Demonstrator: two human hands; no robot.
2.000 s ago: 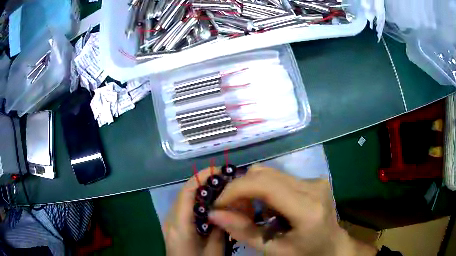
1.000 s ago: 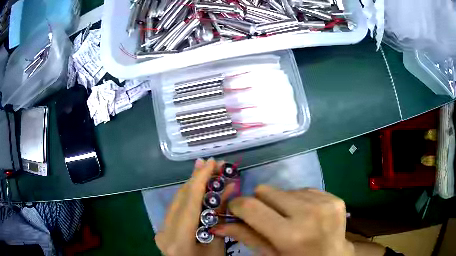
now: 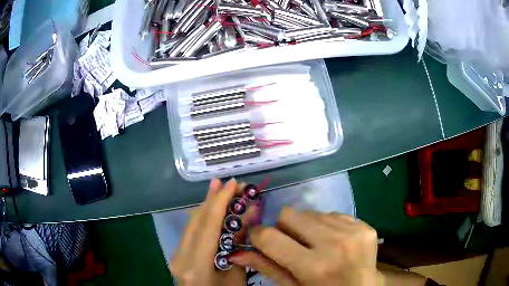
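My left hand (image 3: 203,243) holds a bunch of several wired metal tubes (image 3: 233,223) in a slanting row, their round ends facing up. The upper ends look black with pale centres; the lower two look silvery. Red wires show near the upper ends. My right hand (image 3: 318,246) is at the right of the bunch, its fingers pinching a thin, blurred dark tool, perhaps tweezers (image 3: 244,246), whose tip is at the lower tubes. Behind the hands, the clear packing box (image 3: 184,170) holds silver tubes in two groups, red wires pointing right, on white foam.
A large white bin (image 3: 128,72) heaped with jumbled tubes stands behind the packing box. At left are paper slips (image 3: 114,111), a phone (image 3: 83,153), a silver scale (image 3: 34,151) and a small parts box (image 3: 61,67). A clear box (image 3: 474,84) and red stool (image 3: 441,167) are at right.
Compared with two seconds ago, the left hand's fingers are straighter, the lower tube ends look silvery instead of black, and the right hand has moved right and down from over the bunch.
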